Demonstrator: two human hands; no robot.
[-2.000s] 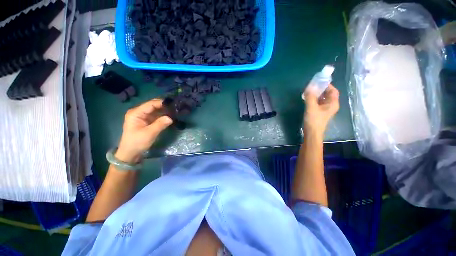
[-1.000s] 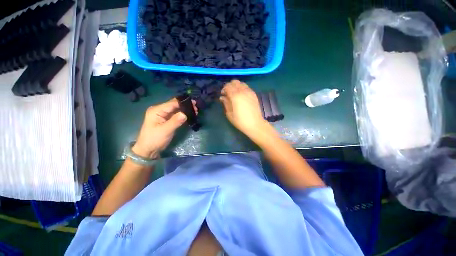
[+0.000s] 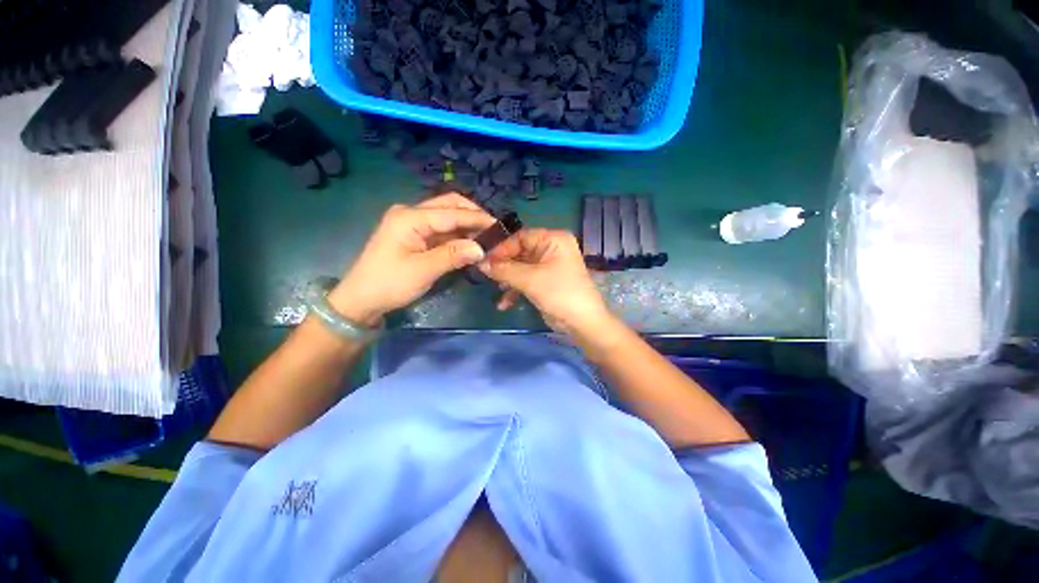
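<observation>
My left hand (image 3: 416, 256) holds a black housing (image 3: 497, 232) in front of me, above the bench's front part. My right hand (image 3: 549, 273) has its fingertips at the same housing's near side; whether they hold a small insert is hidden. Small black inserts (image 3: 492, 173) lie loose in a heap beyond my hands. A short row of black housings (image 3: 621, 228) lies side by side to the right of my hands. The translucent white squeeze bottle (image 3: 761, 223) lies on its side farther right, its tip pointing right.
A light-blue basket (image 3: 513, 128) full of black inserts stands at the back. Layered white sheets (image 3: 86, 262) with black parts are on the left, beside a crumpled white cloth (image 3: 268, 51) and a few black pieces (image 3: 299, 148). A clear bag (image 3: 849, 251) with a white sheet is on the right.
My right hand first laid down the bottle, reached to the insert heap, then came to the housing in my left hand. My left hand has moved right and turned the housing.
</observation>
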